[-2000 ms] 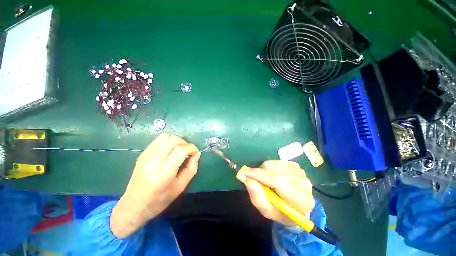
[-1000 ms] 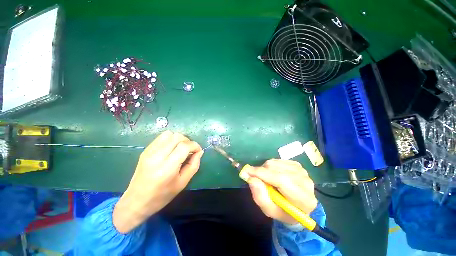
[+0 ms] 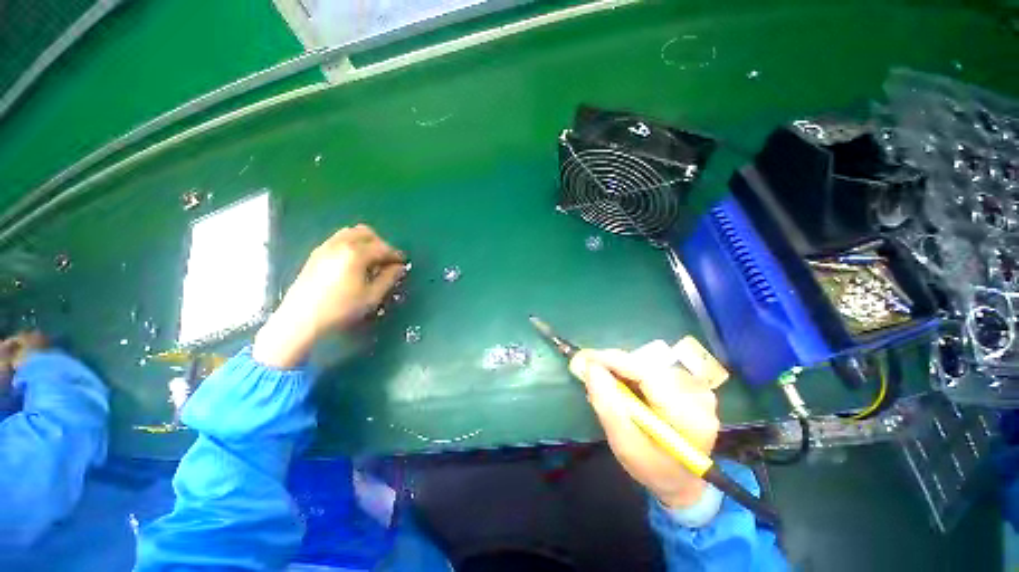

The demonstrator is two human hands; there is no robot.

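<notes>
My right hand (image 3: pixel 659 419) holds the yellow soldering iron (image 3: pixel 639 411) like a pen. Its metal tip points up-left, above and to the right of the small clear work block (image 3: pixel 506 355) and apart from it. My left hand (image 3: pixel 341 279) is at the left of the mat, fingers bent down over the spot of the wired parts. Small white ends show at its fingertips; the rest of the pile is hidden. Whether the fingers grip a part cannot be told. Small round components lie on the mat, one right of my left hand (image 3: pixel 451 273) and one below it (image 3: pixel 413 333).
A white tray (image 3: pixel 227 268) lies left of my left hand. The fan (image 3: pixel 617 188), blue soldering station (image 3: pixel 746 293), tip cleaner (image 3: pixel 860 293) and clear blister trays (image 3: pixel 970 168) stand at right. A white block is partly behind my right hand. Another person's sleeve (image 3: pixel 50 419) is at far left.
The view has shifted and tilted. My left hand has left the work block and the solder wire and moved up-left to the wired parts. The iron's tip has lifted away from the block.
</notes>
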